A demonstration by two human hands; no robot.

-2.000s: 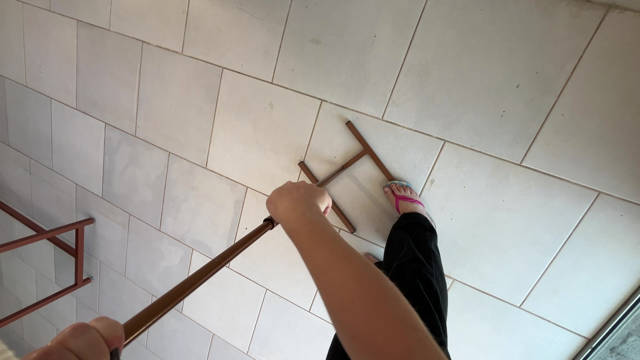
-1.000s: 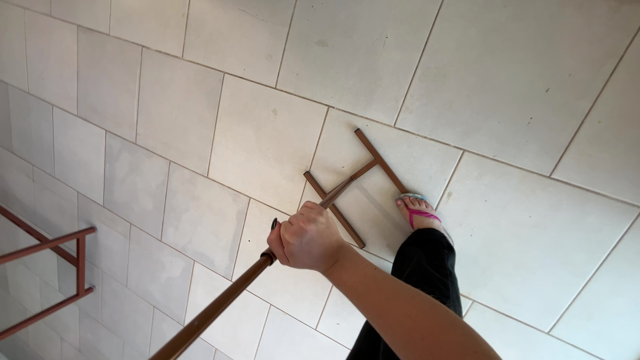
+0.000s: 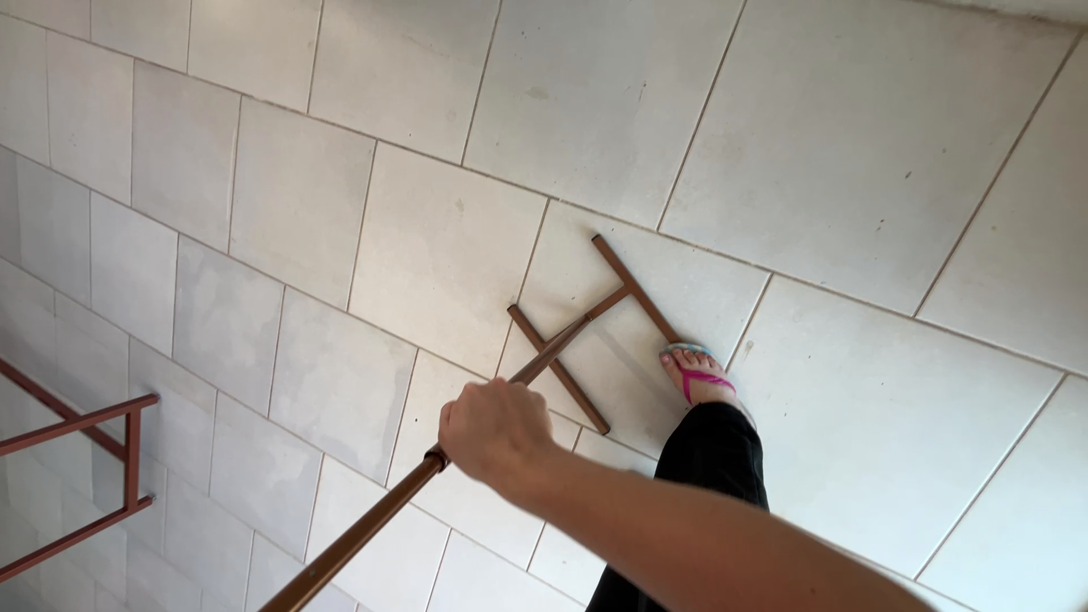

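Note:
My right hand (image 3: 497,425) is closed around a brown metal pole (image 3: 361,531), just above a dark collar on it. The pole slants from the lower left edge down to a brown metal base on the floor. That base has two roughly parallel foot bars (image 3: 633,285) joined by a crossbar. The end of one bar meets the front of a sandal with a pink strap (image 3: 710,376), worn on a foot of mine. My left hand is out of view, and the pole's upper end lies beyond the frame.
Large pale tiles (image 3: 850,153) cover the floor. At the left edge stands a reddish-brown metal frame (image 3: 133,459) with bars running out of view. My leg in black trousers (image 3: 714,450) is at the lower centre, partly behind my forearm.
My left hand, by the pole at the lower left two seconds ago, has gone out of view. My right hand stays closed on the pole.

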